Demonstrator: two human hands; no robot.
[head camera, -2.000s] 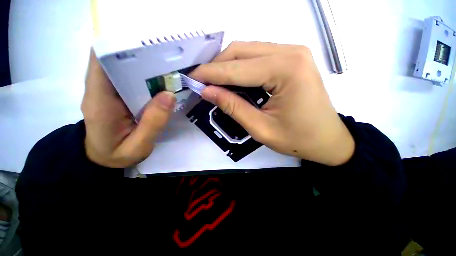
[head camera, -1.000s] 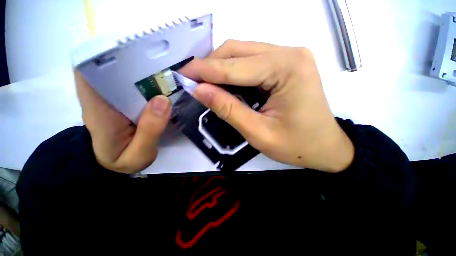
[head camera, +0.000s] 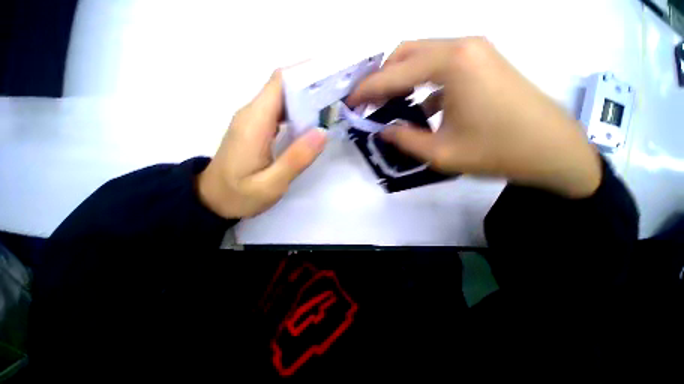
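Note:
My left hand (head camera: 259, 154) holds the white front housing (head camera: 304, 97) tilted above the table, thumb near its opening. A cream socket (head camera: 330, 114) and a bit of green show in the opening. A pale flat cable (head camera: 358, 120) runs from there to my right hand (head camera: 465, 112). The black base unit (head camera: 397, 161) with its white octagonal outline lies beneath my right hand, partly hidden by it. My right thumb is at the cable and the fingers are by the housing's edge. Blur hides whether the plug is seated and what the right fingers pinch.
Another white housing (head camera: 606, 112) with a dark opening stands on the white table (head camera: 300, 225) at the right. The table's front edge runs below my hands. A dark object (head camera: 34, 49) is at the upper left, and more dark items are at the upper right.
The hands and housing look smaller and sit higher and further right in the picture. My right fingers stand wider apart than before. The other white housing shows fully again, and the silver tool no longer shows.

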